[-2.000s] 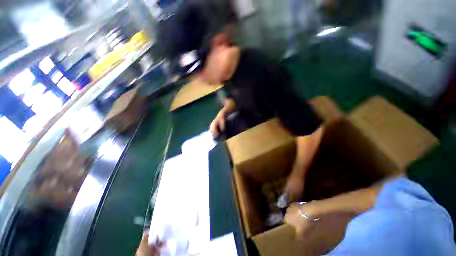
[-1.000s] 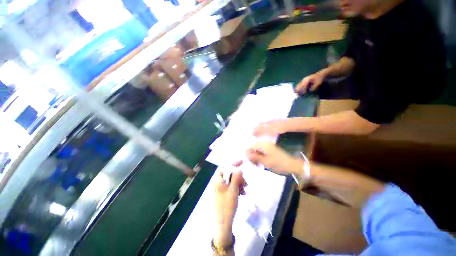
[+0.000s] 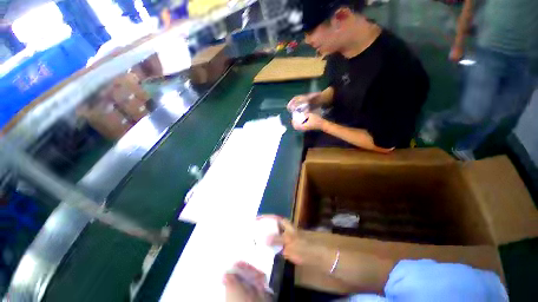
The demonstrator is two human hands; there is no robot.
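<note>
My right hand (image 3: 292,240) is over the right edge of the white paper (image 3: 236,168), with its fingers around a small white unit (image 3: 268,229), partly hidden. My left hand (image 3: 245,282) is below it at the bottom of the view, blurred; its fingers are curled, and I cannot tell whether it holds anything. The open brown carton (image 3: 407,245) stands to the right of the bench. One whitish bagged unit (image 3: 345,220) shows inside it above brown dividers (image 3: 401,217).
A person in black (image 3: 377,82) stands beyond the carton and holds a small white item in both hands. Another person (image 3: 501,65) is at the upper right. A cardboard sheet (image 3: 292,69) lies farther along the green belt (image 3: 159,171). A blurred bar crosses at left.
My hands have moved down and back along the paper. The co-worker's hands have left the paper and now hold a white item. The view has turned, and the carton's inside shows again.
</note>
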